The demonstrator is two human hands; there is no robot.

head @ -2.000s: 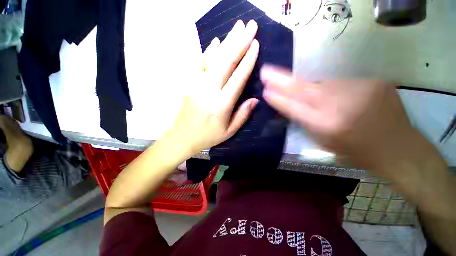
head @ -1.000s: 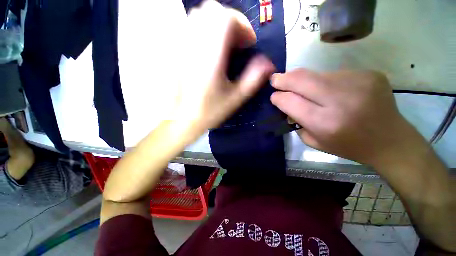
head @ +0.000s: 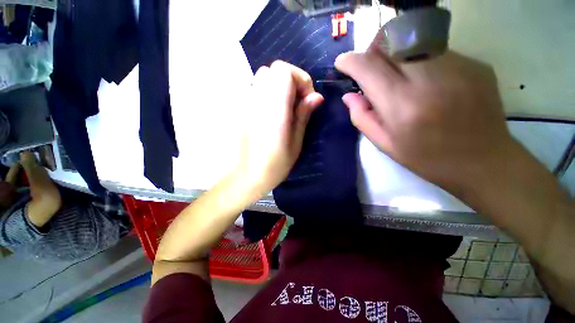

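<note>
A navy-black pinstriped garment piece (head: 329, 148) lies lengthwise in front of me, from under the machine head down over the table's front edge. A red-orange presser guard (head: 339, 25) sits on its upper part. My left hand (head: 277, 120) rests on the cloth's left side with fingers curled and fingertips drawn together, pinching at the cloth; what lies under the fingers is hidden. My right hand (head: 416, 107) is over the cloth's right edge, slightly blurred, with a small dark tool, possibly thread snips (head: 337, 83), at its thumb and forefinger.
A rounded grey machine knob (head: 416, 33) stands just above my right hand, over the cream machine bed (head: 504, 76). Dark cut pieces (head: 157, 126) hang at the left. A red basket (head: 243, 268) sits below the table edge (head: 435, 221). Another person (head: 63, 221) is at far left.
The view has shifted slightly. My left hand has gone from flat on the cloth to curled. My right hand has moved up near the knob. The red guard now lies over the cloth.
</note>
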